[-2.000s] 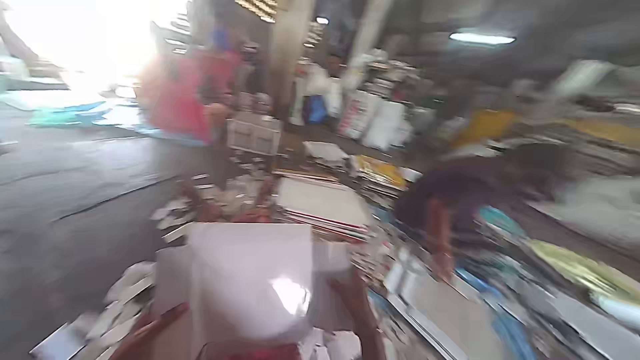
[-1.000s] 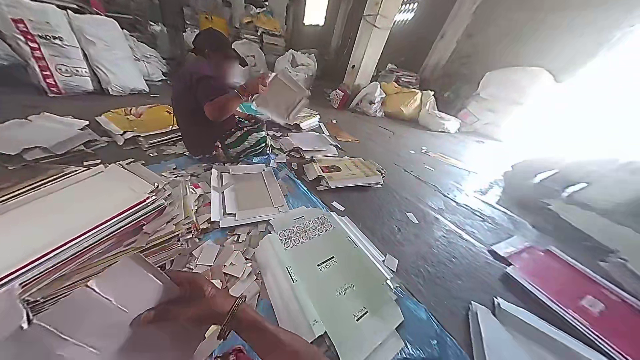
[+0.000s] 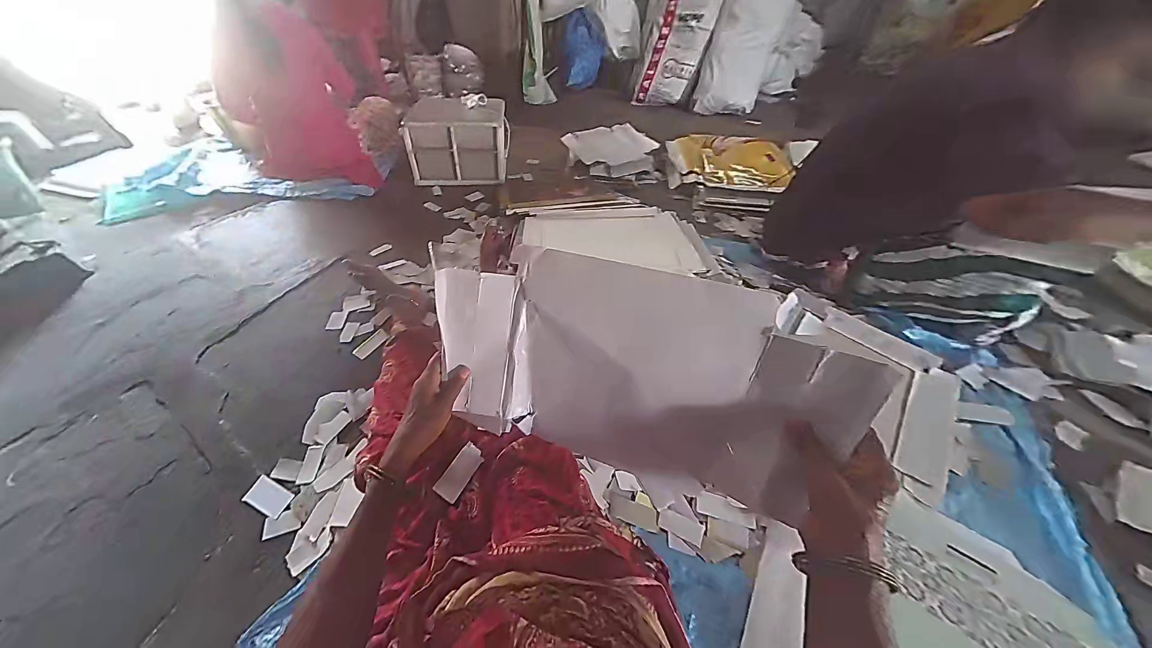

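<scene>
A large creased sheet of white cardboard spans the space between my hands, above my lap in red patterned cloth. At its left folded flap, my left hand grips the edge, thumb on top. My right hand is closed on the lower right part, where the sheet is shaded and slightly blurred. Just behind it lies a stack of flat white cardboard. Small cardboard scraps are scattered on both sides of my lap, and one scrap rests on the red cloth.
A person in dark clothing sits at the right; another in red is at the back left. A pale crate, white sacks and a yellow printed package stand or lie beyond. Blue plastic sheeting covers floor at the right.
The view has swung back left from the printed green cardboard seen one second ago. Both my hands now show on the white cardboard; only one was clearly visible then.
</scene>
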